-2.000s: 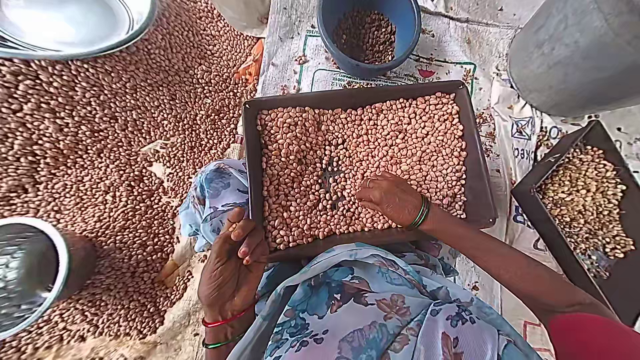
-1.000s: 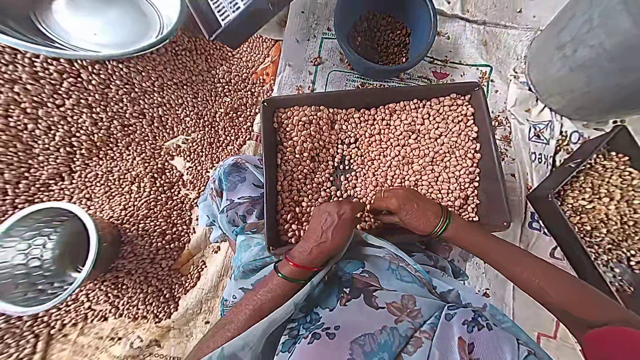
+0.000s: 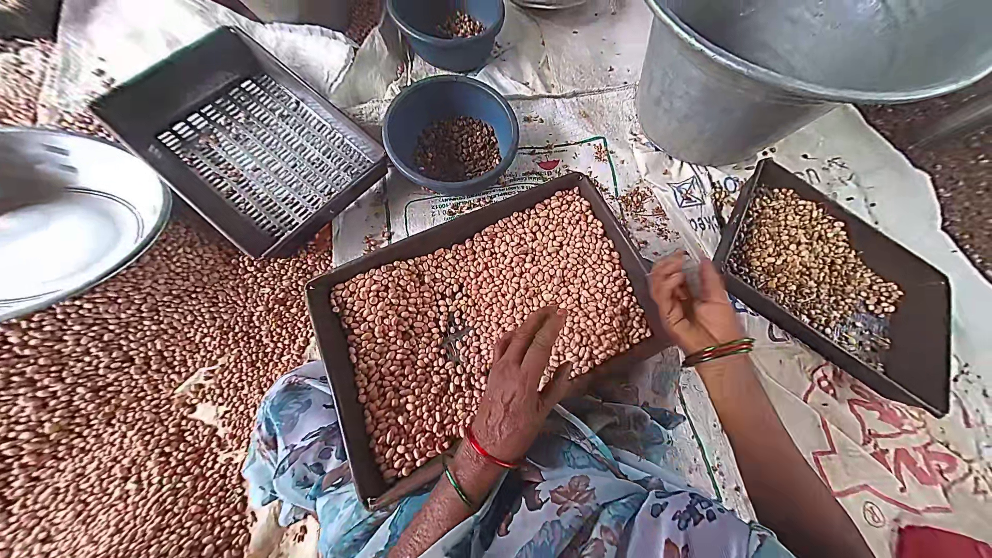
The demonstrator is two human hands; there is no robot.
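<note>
A dark rectangular tray full of pinkish-brown nuts or beans rests on my lap, tilted in view. My left hand lies over its near edge, fingers apart and touching or just above the nuts. Just off the tray's right side is my right hand, raised with fingers partly curled and blurred; whether it holds anything cannot be told. To its right, a second dark tray holds paler, yellowish pieces.
Beyond the lap tray stand two blue bowls with darker pieces and a slotted metal sieve tray. A large metal tub is at the upper right, a shiny metal basin at the left, above a wide heap of nuts.
My right hand has left the nuts and moved right, beyond the tray's edge. The hands were together at the near edge and are now apart. The view has shifted, showing more of the sieve tray.
</note>
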